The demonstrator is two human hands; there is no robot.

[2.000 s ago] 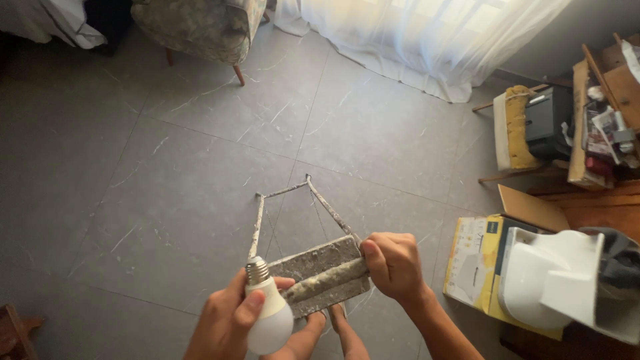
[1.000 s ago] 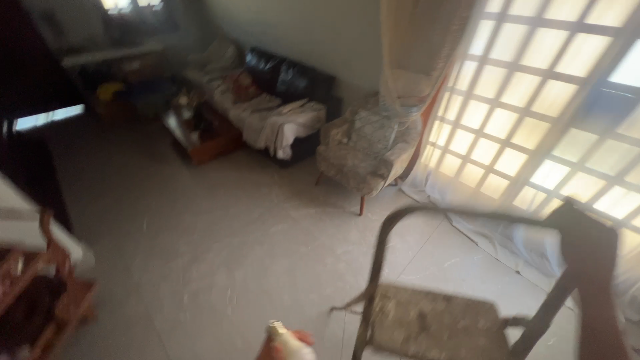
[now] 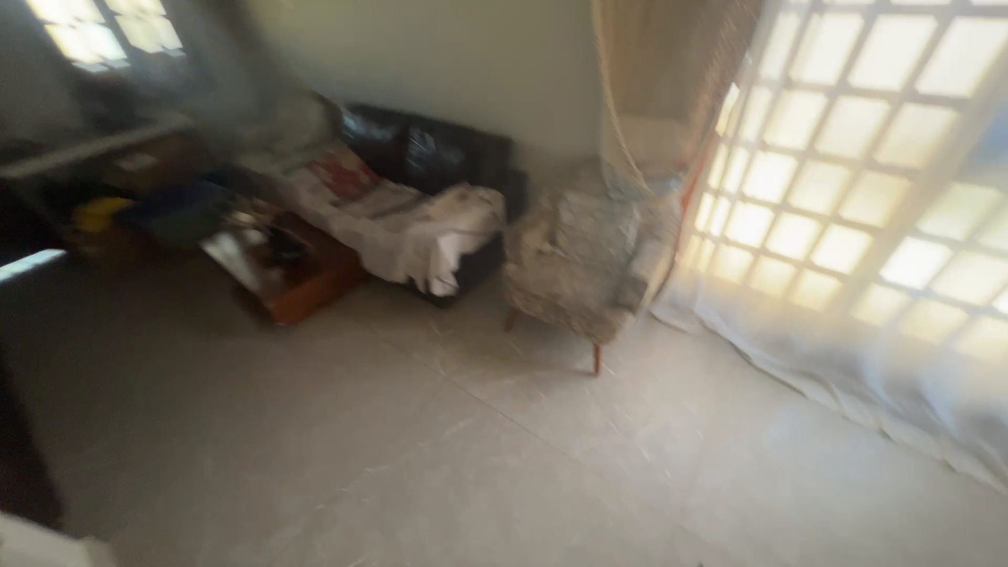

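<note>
Neither my left hand nor my right hand shows in the head view now, and the light bulb and the stepladder are out of frame too. The view is blurred. It takes in a tiled floor [image 3: 441,441], a patterned armchair [image 3: 567,276] on wooden legs right of the middle, and a dark sofa [image 3: 465,157] behind it to the left, partly covered by a pale cloth [image 3: 402,228].
A low wooden table [image 3: 307,276] with things on it stands before the sofa. White curtains [image 3: 858,370] hang over a gridded window [image 3: 850,181] at the right. A yellow object [image 3: 102,213] lies at the left. A pale edge [image 3: 47,543] shows at bottom left.
The view has swung up and across the room. Both hands, the bulb in my left hand and the stepladder showed two seconds ago; they have left the frame.
</note>
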